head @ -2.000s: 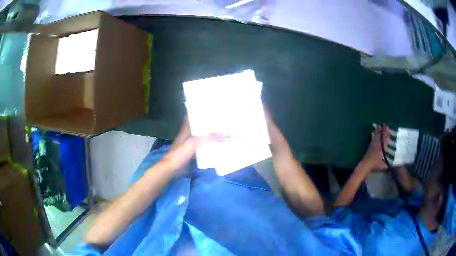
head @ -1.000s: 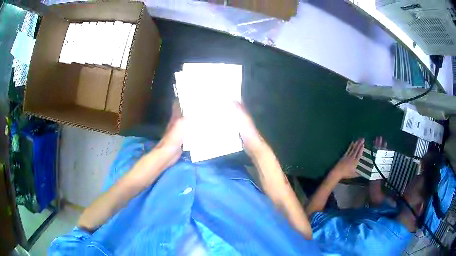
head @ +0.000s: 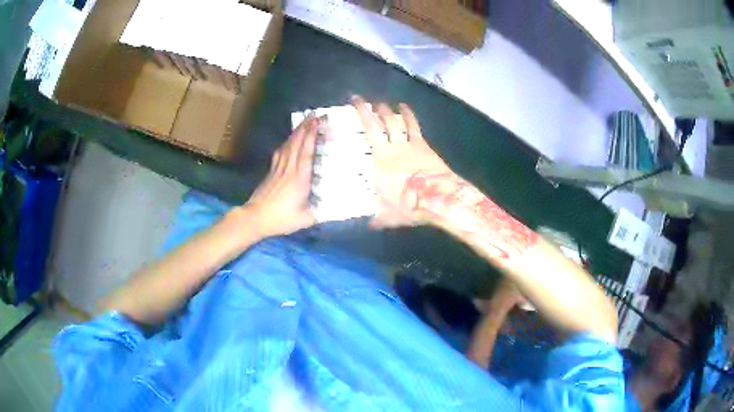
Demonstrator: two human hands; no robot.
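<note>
A stack of small white product boxes [head: 342, 173] stands between my two bare hands, near the front edge of the dark green bench. My left hand [head: 286, 181] presses its left side and my right hand [head: 398, 165] lies over its right side, fingers pointing away from me. Whether the stack rests on the bench or is held just above it I cannot tell. An open brown carton [head: 205, 117] is at the upper left, with a row of white product boxes [head: 197, 32] along its far side.
A white shelf ledge [head: 499, 100] runs along the back, with clear plastic film and brown cardboard [head: 443, 22] on it. A beige machine [head: 676, 60] is at the upper right. A neighbouring person's arm [head: 489, 326] and more white boxes [head: 636, 233] are at the right, with a dark cable.
The stack has turned so that its separate box edges show, and my right hand has moved over its right side. The view has shifted and tilted; the carton appears higher.
</note>
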